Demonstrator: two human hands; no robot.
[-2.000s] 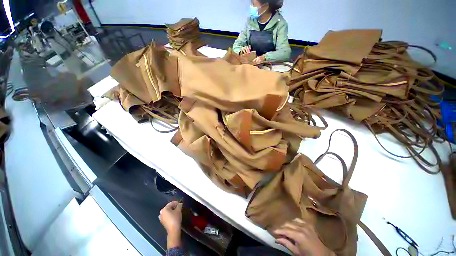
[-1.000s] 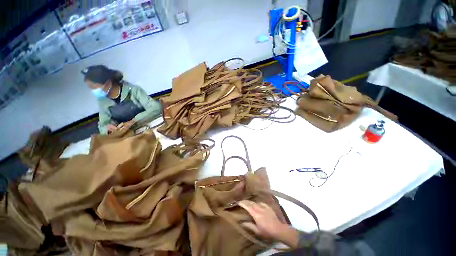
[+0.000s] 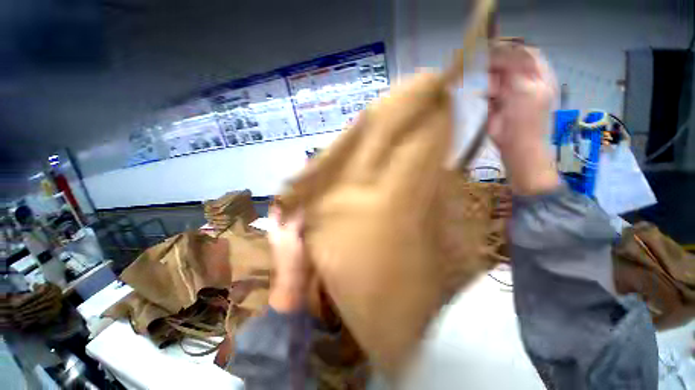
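A brown tote bag (image 3: 381, 221) hangs raised in front of me, blurred by motion and covering the middle of the view. My right hand (image 3: 522, 95) is high at the upper right, closed around the bag's strap. My left hand (image 3: 286, 255) is at the bag's left edge, gripping it near a corner; the fingertips are blurred and partly hidden. Both forearms are in grey sleeves.
A heap of brown bags (image 3: 179, 274) lies on the white-covered table (image 3: 137, 362) at left, with a stack (image 3: 228, 209) behind. More bags (image 3: 655, 263) lie at right. A blue stand (image 3: 585, 156) with hanging paper is behind. Posters (image 3: 297, 99) are on the wall.
The bag has been lifted off the table by my right hand. My left hand has come into view on the bag's left edge. The view has tilted up; the seated person no longer shows.
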